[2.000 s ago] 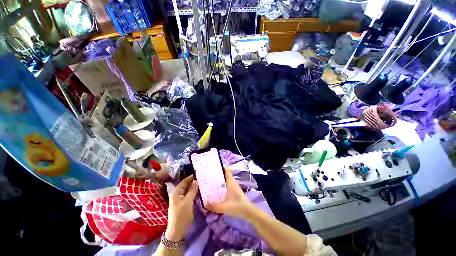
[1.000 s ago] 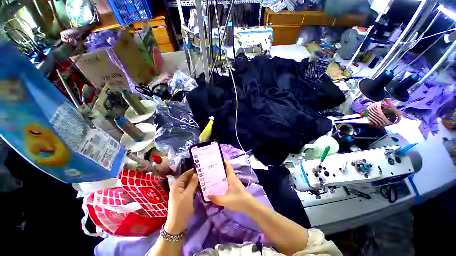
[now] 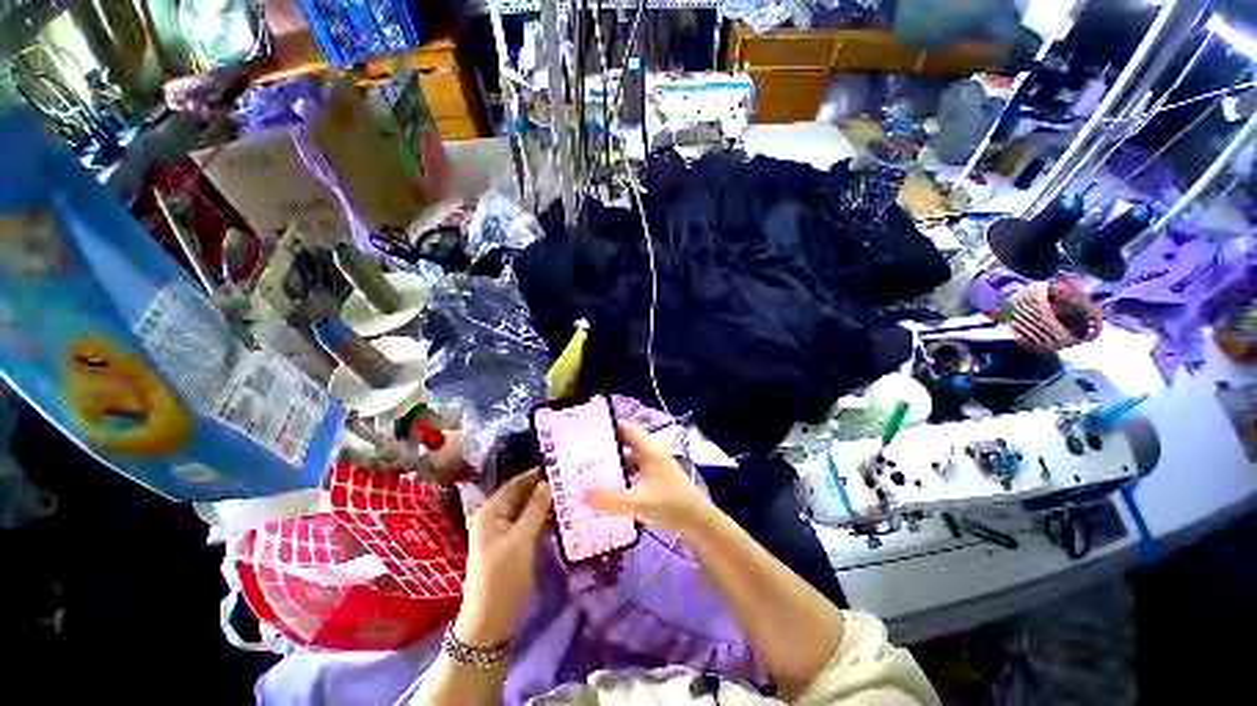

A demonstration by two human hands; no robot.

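A smartphone (image 3: 587, 483) with a black edge and a bright pink-white screen is upright in front of me, over my lap. My left hand (image 3: 507, 541), with a bracelet at the wrist, is at its left edge; its exact grip is partly hidden. My right hand (image 3: 659, 483) is at its right edge, with the thumb over the screen's lower middle. Purple cloth (image 3: 607, 621) lies over my lap beneath the phone and hands.
Black fabric (image 3: 744, 290) is heaped behind the phone. A white sewing machine (image 3: 965, 469) stands at the right, with scissors (image 3: 1068, 530) beside it. A red-and-white checked bag (image 3: 372, 566) and a blue package (image 3: 152, 345) are at the left. Black thread cones (image 3: 1034, 237) are at the right.
My right hand has moved up along the phone, and its thumb has come over the screen. The screen content differs. The phone is still held in front of me.
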